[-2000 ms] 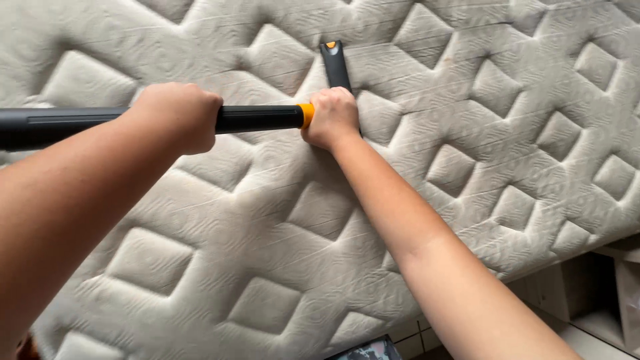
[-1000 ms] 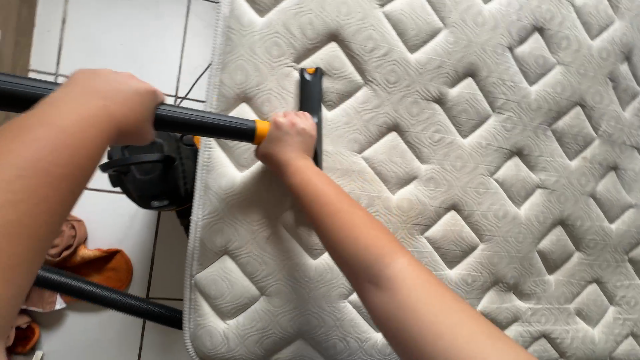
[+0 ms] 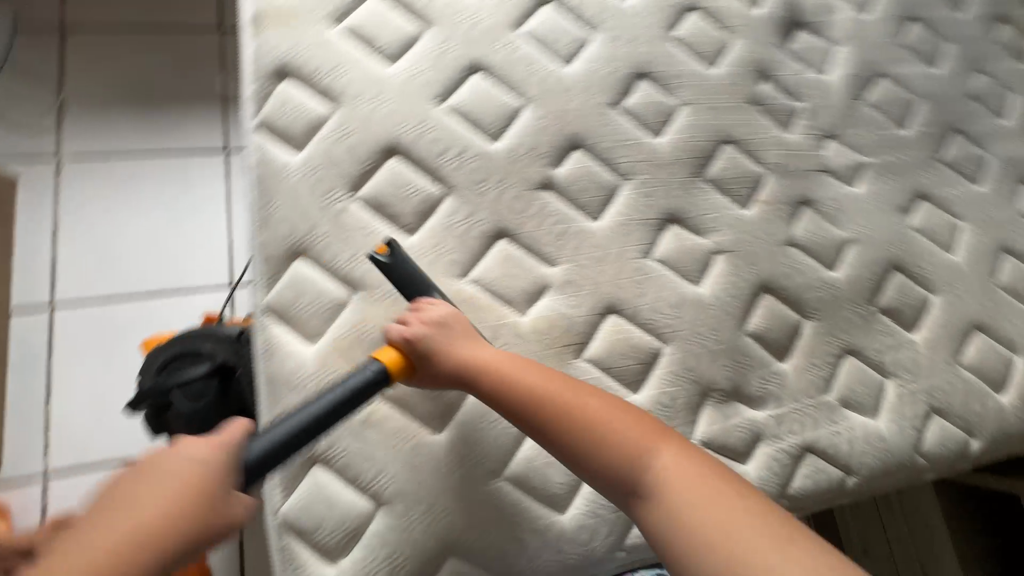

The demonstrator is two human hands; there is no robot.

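Note:
A black vacuum cleaner wand (image 3: 316,420) with an orange collar runs from the lower left to the middle of the view. My left hand (image 3: 192,480), somewhat blurred, is closed around the wand's lower-left part. Past the collar, my right hand (image 3: 438,342) grips the wand's end close to the floor head. The black floor head (image 3: 412,272), with an orange spot at its tip, lies slantwise on the quilted mattress (image 3: 560,264); my right hand hides part of it. Diamond-shaped tufts cover the pale mattress.
Beside the mattress's left edge, a black and orange vacuum cleaner body (image 3: 196,380) stands on the white tiled floor (image 3: 144,224). Orange items, blurred, show at the lower left. A dark wooden structure (image 3: 904,528) is visible below the mattress at the lower right.
The wand, near level before, now slopes down to the left, with my left hand lower. The floor head has turned to a slant. The view has shifted over the mattress.

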